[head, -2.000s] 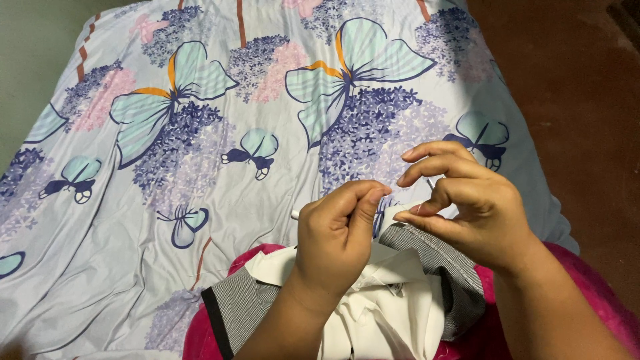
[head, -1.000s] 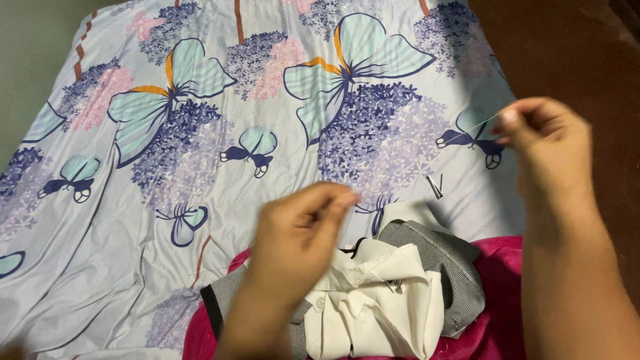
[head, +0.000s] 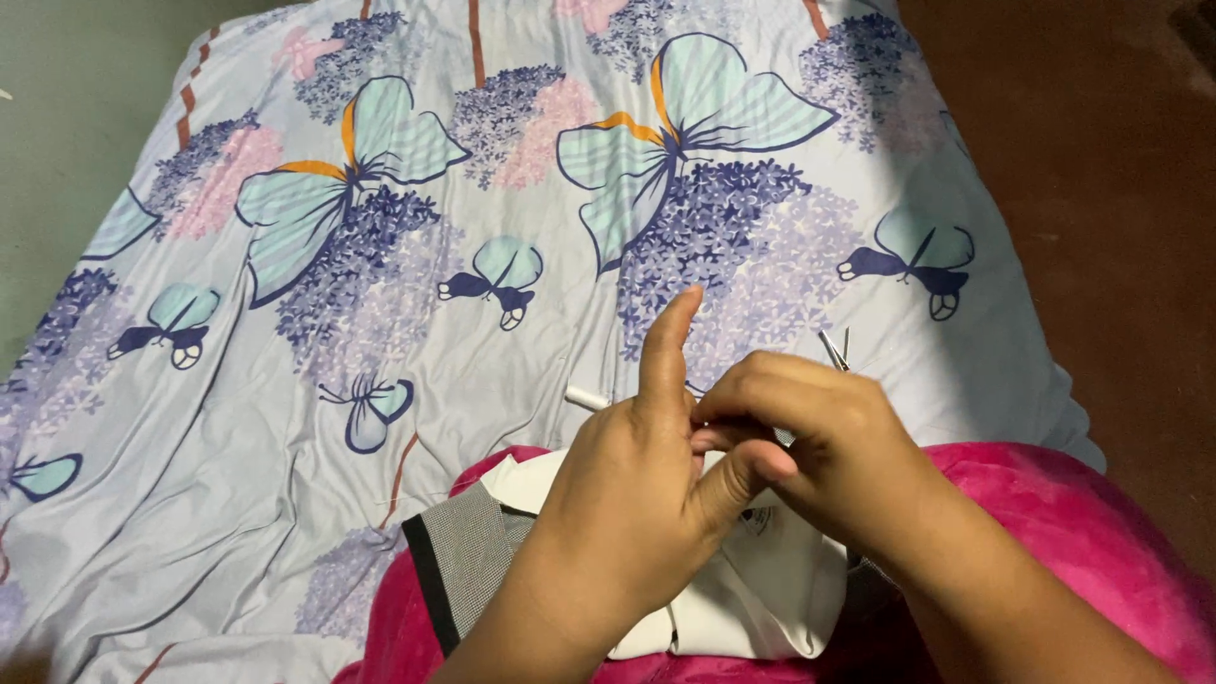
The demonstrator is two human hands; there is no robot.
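Note:
My left hand (head: 636,484) is over the garment, its index finger raised and thumb extended. My right hand (head: 817,427) meets it from the right, fingers bent close to the left fingers; whatever lies between them is hidden. Beneath both hands a white cloth (head: 779,589) and a grey woven cloth with a black edge (head: 470,546) lie bunched on a bright pink plush fabric (head: 1054,532). A white thread spool (head: 586,397) rests on the bed sheet beside my left hand. The tips of small metal scissors (head: 836,350) show beyond my right hand.
A bed covered by a light sheet (head: 532,361) with butterflies and flowers fills most of the view. Brown floor (head: 1092,190) lies past its right edge, and a grey-green floor (head: 76,123) past its left.
My right hand, out at the right with a fine thread a second ago, has come back to my left hand. The left index finger now points up.

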